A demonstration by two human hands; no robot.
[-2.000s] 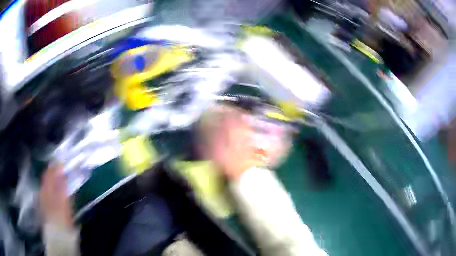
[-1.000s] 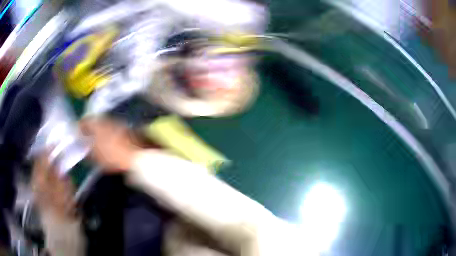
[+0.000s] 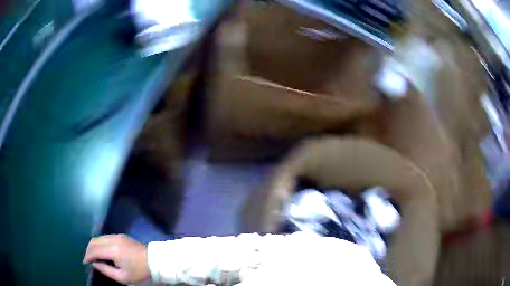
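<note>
My right hand (image 3: 118, 259), in a white sleeve, is at the lower left by the bench's edge. Its thumb and fingers are apart and I see nothing held. Whether it touches the edge is unclear. My left hand is out of the picture. A brown open carton (image 3: 358, 156) stands at the lower right, with several white and black pieces (image 3: 313, 209) inside, likely cameras. They are blurred, and my sleeve covers the carton's lower left part.
The green bench top (image 3: 50, 184) runs along the left, its pale edge curving down towards my hand. More brown carton surfaces (image 3: 279, 109) fill the middle, blurred. A bright white object (image 3: 165, 19) is at the top left. A blurred white shape (image 3: 394, 81) is at the upper right.
The view has swung from the bench to the cartons on the right. The yellow and blue items and the white pieces by my hands have left view. My left hand has gone out of view.
</note>
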